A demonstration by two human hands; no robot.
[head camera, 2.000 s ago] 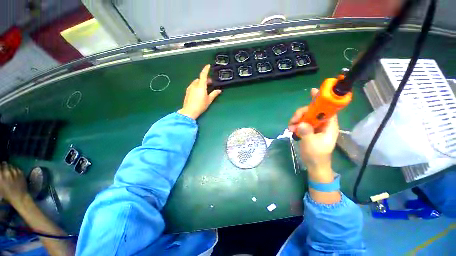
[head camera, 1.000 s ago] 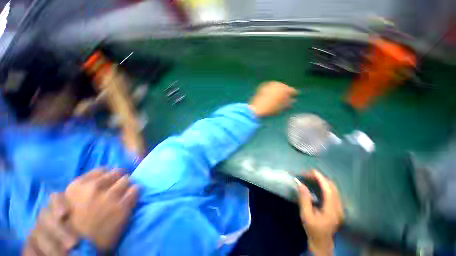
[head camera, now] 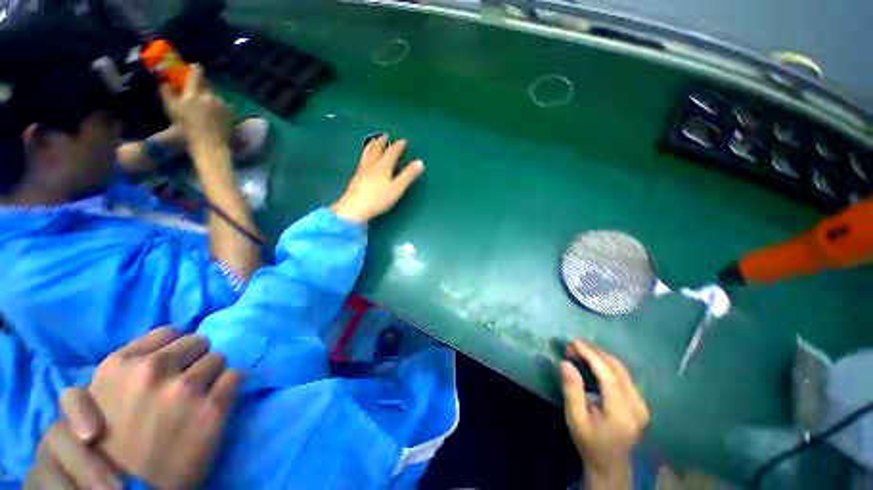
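Note:
My left hand (head camera: 378, 182) reaches out over the green bench with fingers spread. Its fingertips are at a small dark housing (head camera: 375, 139), partly covered by them. My right hand (head camera: 609, 412) is near the bench's front edge, with a small dark piece (head camera: 582, 371) between thumb and fingers, probably a housing. The round silver dish (head camera: 609, 272) lies beyond my right hand, with a white piece (head camera: 710, 299) at its right and thin tweezers (head camera: 695, 343) below that. An orange screwdriver (head camera: 814, 247) enters from the right edge, not held by either hand.
A black parts tray (head camera: 732, 158) with housings is at the far right. Plastic (head camera: 852, 388) and a black cord (head camera: 809, 445) are at the lower right. At left, a co-worker (head camera: 105, 278) holds another orange screwdriver (head camera: 165, 63). Another person's hands (head camera: 163, 407) are at lower left.
The view has swung left. My right hand has let go of the screwdriver and now holds a small dark piece. My left hand has left the tray and reached to the housing at left.

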